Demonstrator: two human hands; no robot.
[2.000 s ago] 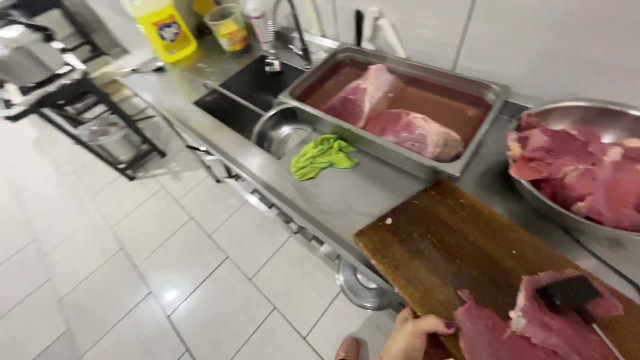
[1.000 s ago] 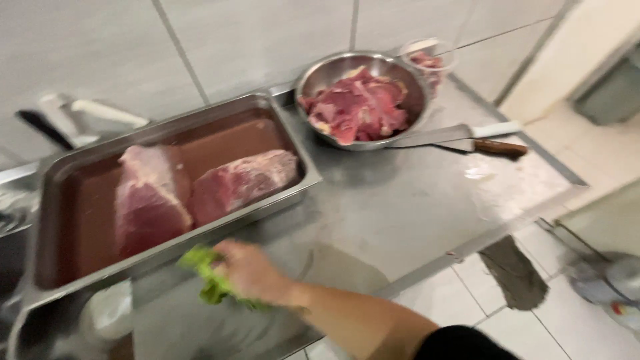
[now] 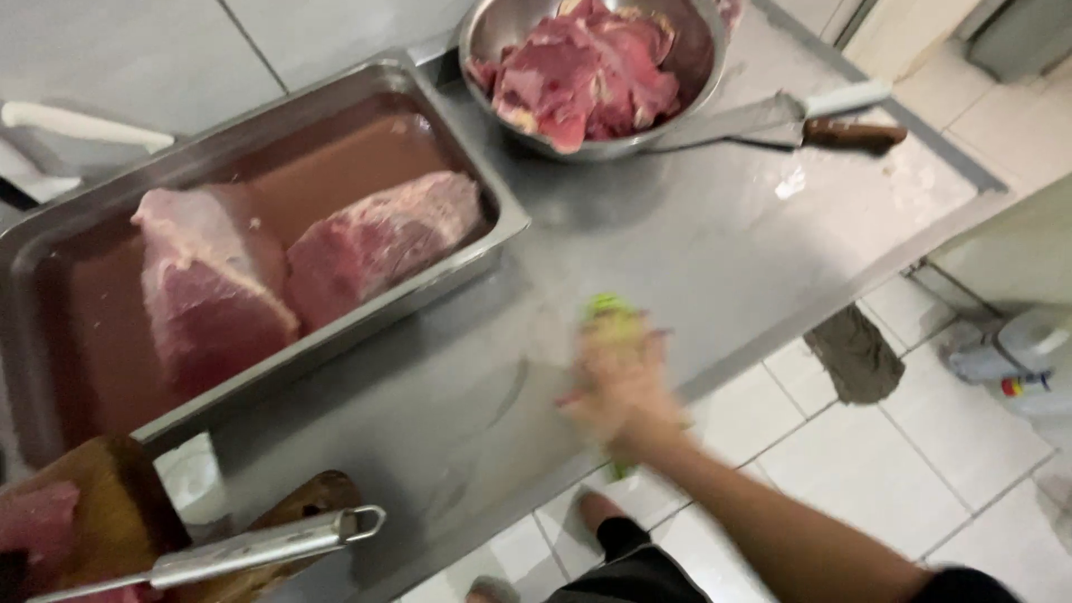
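Note:
My right hand (image 3: 624, 377) presses a green cloth (image 3: 611, 314) against the steel counter (image 3: 469, 394), right of the meat pan and near the counter's front edge; hand and cloth are blurred by motion. My left hand is outside the picture. At lower left lies a wooden cutting board (image 3: 138, 502) with a piece of raw meat (image 3: 40, 519) on it. A metal-handled tool (image 3: 251, 548) extends over the board; its head is mostly hidden. A small white object (image 3: 188, 477) sits beside the board.
A deep steel pan (image 3: 444, 285) holds reddish liquid and two large raw meat pieces (image 3: 209, 293). Behind stands a steel bowl (image 3: 716, 75) of cut meat. Knives with a wooden handle (image 3: 850, 136) and a white handle (image 3: 846, 99) lie beside it. A grey rag (image 3: 854, 356) is on the floor.
The green cloth lay by the sink two seconds ago; my right hand has since taken it and moved it rightward along the counter, past the pan. The view has swung right.

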